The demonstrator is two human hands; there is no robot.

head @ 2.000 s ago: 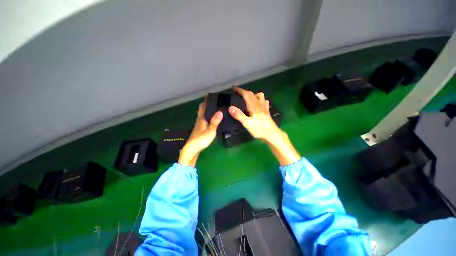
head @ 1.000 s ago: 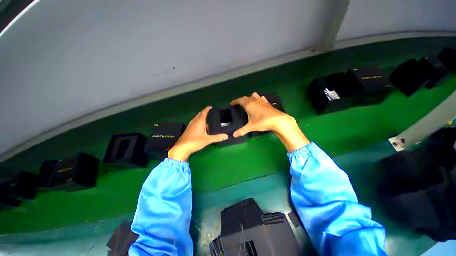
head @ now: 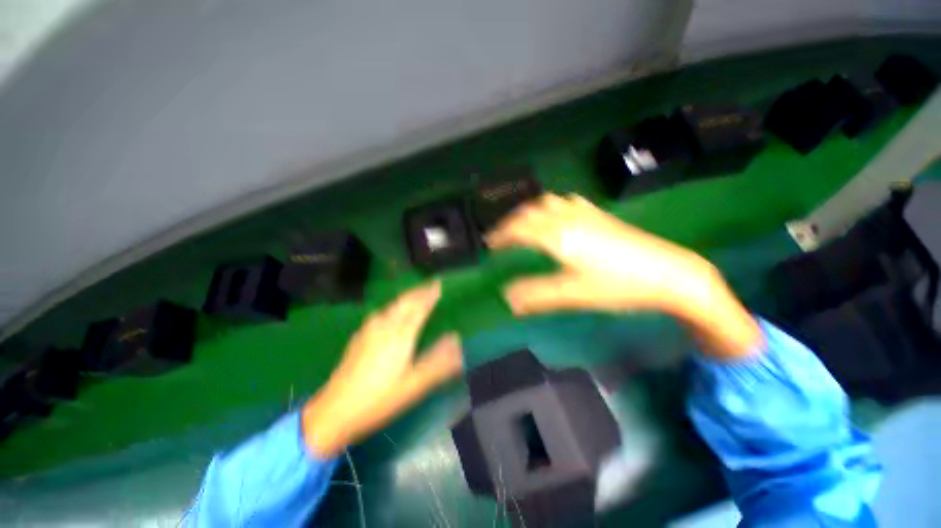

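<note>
My left hand is over the near side of the green belt, fingers apart and empty, blurred. My right hand is to the right, fingers apart and empty, also blurred. Beyond them a black box base stands on the belt with a small pale piece showing inside. A black box lid is beside it on the right, partly behind my right fingers. A flat black insert card with a window and flaps lies on the bench below my hands.
More black boxes stand in pairs along the green conveyor belt, left and right. A large dark pile of insert blanks lies at the right near a white post. A grey-white panel runs behind the belt.
My hands have let go of the box base and drawn back towards me, moving apart. The base stays on the belt. Its lid shows more clearly. The view has shifted.
</note>
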